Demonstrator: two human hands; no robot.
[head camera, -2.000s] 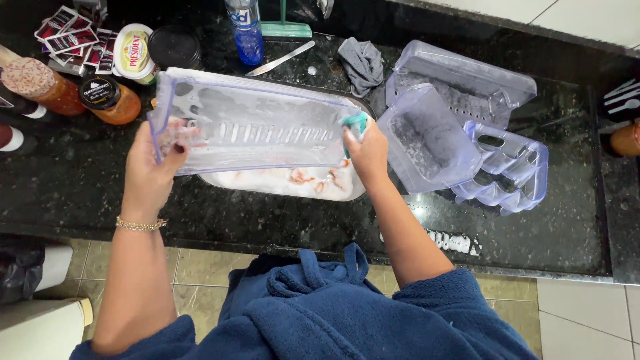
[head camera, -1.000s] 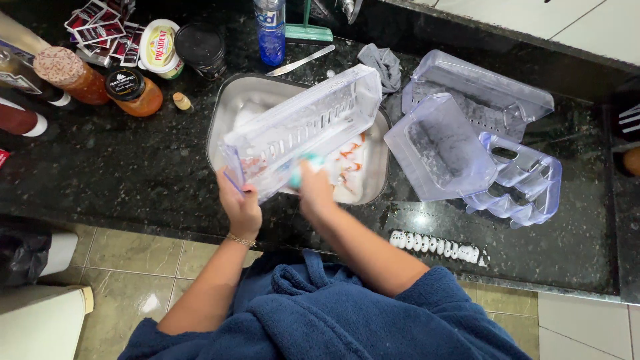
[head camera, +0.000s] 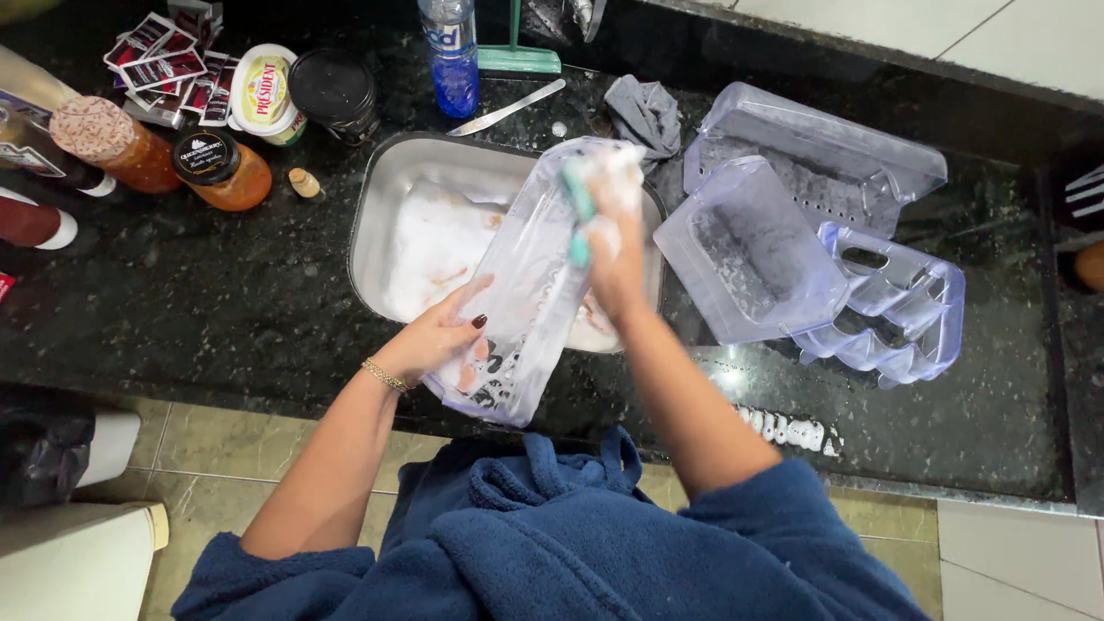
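Observation:
My left hand (head camera: 444, 336) grips the lower end of a long clear plastic refrigerator bin (head camera: 539, 259), which is tilted over the stainless steel sink (head camera: 376, 190). Foam covers much of the bin. My right hand (head camera: 614, 224), coated in suds, presses a teal sponge (head camera: 578, 194) against the inside of its upper end. White foam and small orange scraps lie in the sink below. To the right of the sink, a clear bin (head camera: 750, 250) rests partly on a clear egg holder (head camera: 914, 319), in front of a long clear tray (head camera: 828, 138).
A grey cloth (head camera: 644, 116), a table knife (head camera: 509, 108), a bottle of blue liquid (head camera: 453, 69) and a green squeegee (head camera: 517, 59) are behind the sink. Jars (head camera: 222, 168), a tub (head camera: 264, 93), a cork (head camera: 304, 182) and sachets (head camera: 159, 67) stand left. Foam (head camera: 798, 433) lies near the front edge.
The bin in my left hand has swung from nearly level to steeply slanted, its lower end now over the counter's front edge. My right hand with the sponge has moved up to the bin's far end.

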